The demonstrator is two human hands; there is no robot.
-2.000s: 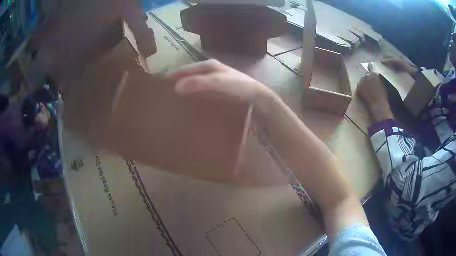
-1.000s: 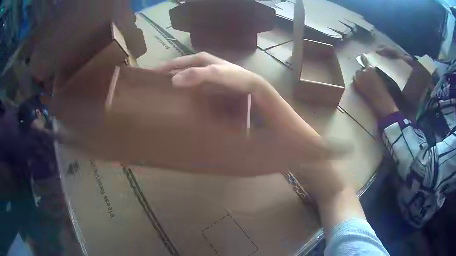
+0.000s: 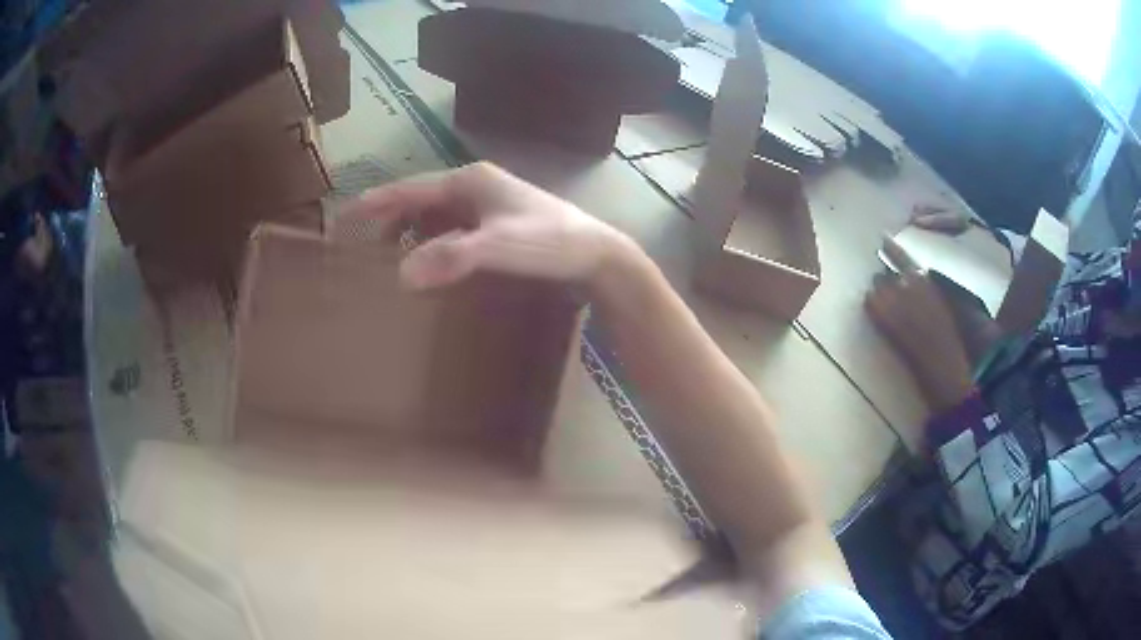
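Note:
A brown box being folded [image 3: 344, 350] stands in front of me, its tray open and blurred. Its lid panel [image 3: 451, 550] lies out toward me, also blurred, with a flap at its right end. My right hand [image 3: 488, 238] is over the far wall of the tray, thumb inside and fingers beyond it, gripping that wall. My left hand is not in view.
Formed boxes [image 3: 219, 150] stand at the far left, and another [image 3: 538, 113] at the far end. A small tray box [image 3: 757, 269] with one upright flap is right of centre. Stacked blanks [image 3: 801, 119] lie behind it. A neighbouring person's hand [image 3: 920, 325] holds cardboard at right.
The lid panel has swung down toward me, and the tray's inside shows more. My right hand has shifted slightly left and down in the picture. The view has turned a little.

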